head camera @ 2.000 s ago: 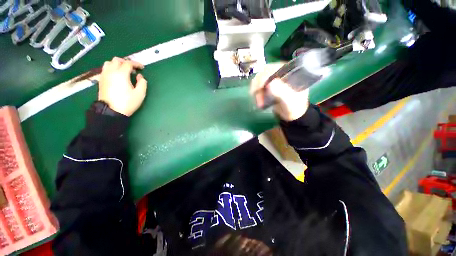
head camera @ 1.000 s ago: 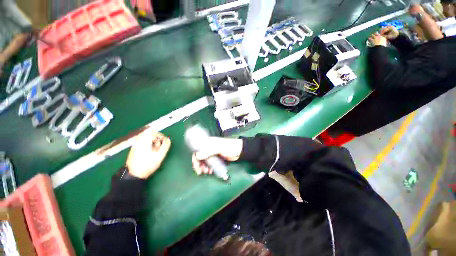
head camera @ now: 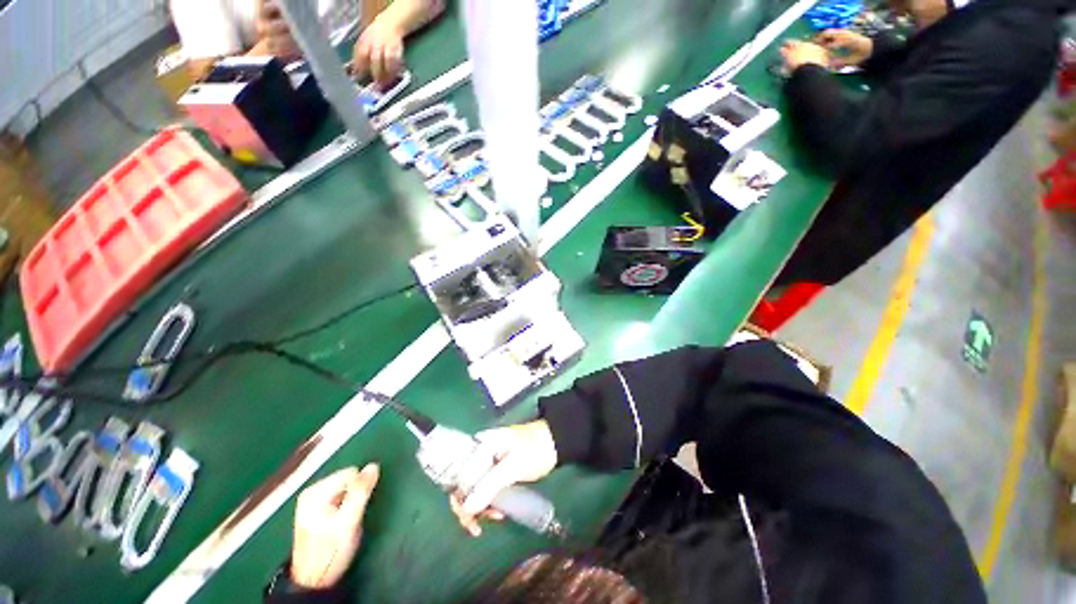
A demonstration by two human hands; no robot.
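Note:
My right hand (head camera: 502, 472) is closed around the electric screwdriver (head camera: 519, 505), a grey-white cylinder lying slanted with its bit end pointing to the lower right. Its black cord (head camera: 342, 380) runs off to the left. My left hand (head camera: 330, 525) rests low over the green bench, thumb and fingers near each other; I cannot tell if anything is between them. The white screw feeder (head camera: 519, 354) stands just beyond my right hand. Loop-shaped units with blue ends (head camera: 159, 507) lie in a row at the left.
A salmon-red tray (head camera: 124, 242) is at the far left. More loop units (head camera: 590, 124) lie beyond the feeder, behind a white post (head camera: 505, 118). A black fan (head camera: 647, 260) and second feeder (head camera: 749, 177) are to the right. Other workers' hands (head camera: 384, 47) show across and at the upper right.
The view has swung, bringing the upper left and another worker's hands in. My right hand has come back from beside the feeder with the screwdriver over the bench since the earliest frame.

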